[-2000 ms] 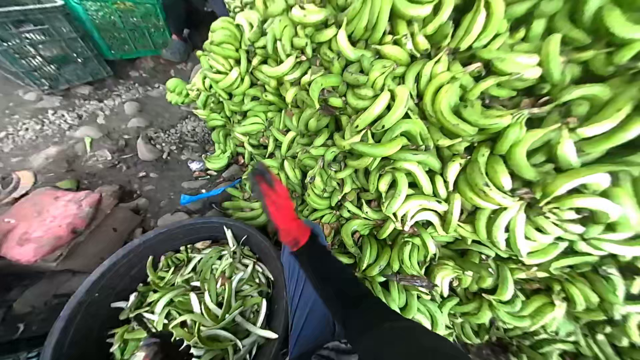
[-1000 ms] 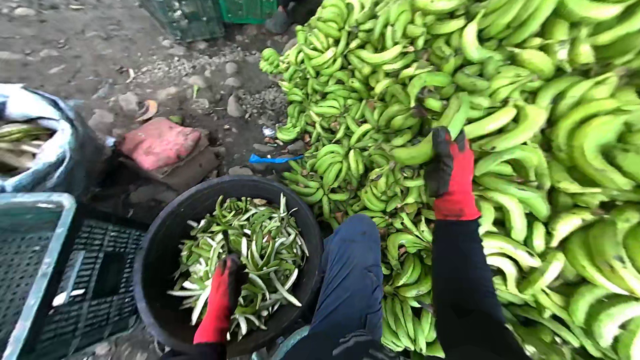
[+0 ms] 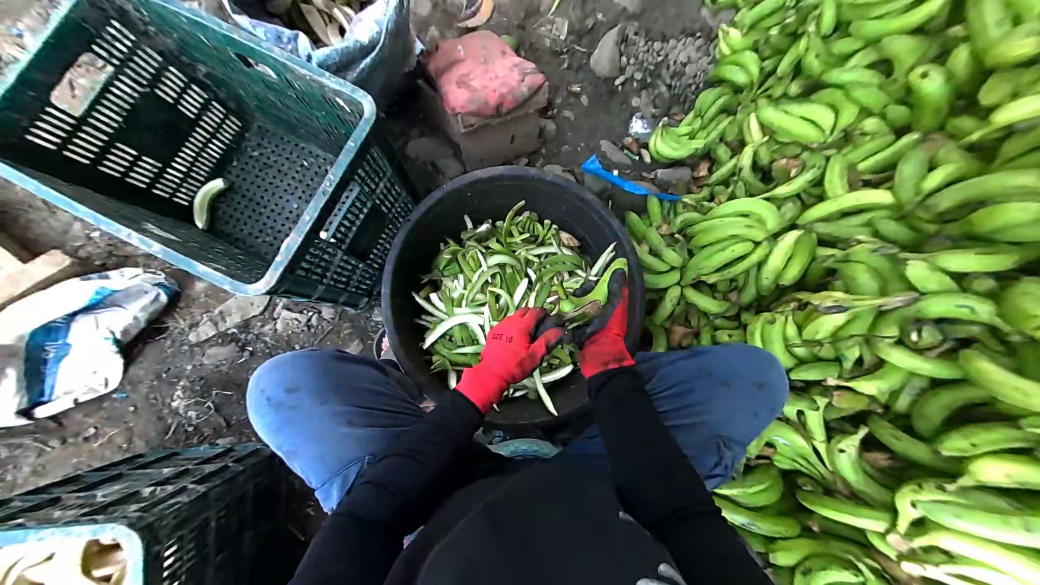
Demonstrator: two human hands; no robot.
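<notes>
My right hand, in a red and black glove, is closed around a green banana above the right side of a black round tub. My left hand, gloved alike, is just left of it, its fingers curled near the banana's lower end; whether it holds something is hidden. Green and white strips of banana peel fill the tub, which stands between my knees.
A heap of green bananas rises at the right. At the left stands a green plastic crate with one peeled banana inside. Another crate is lower left. Beyond the tub are a pink cushion-like bundle, a sack and a blue strip.
My right hand has come from the heap to over the tub, with a green banana in it. My left hand is now beside it. The view has swung left and down.
</notes>
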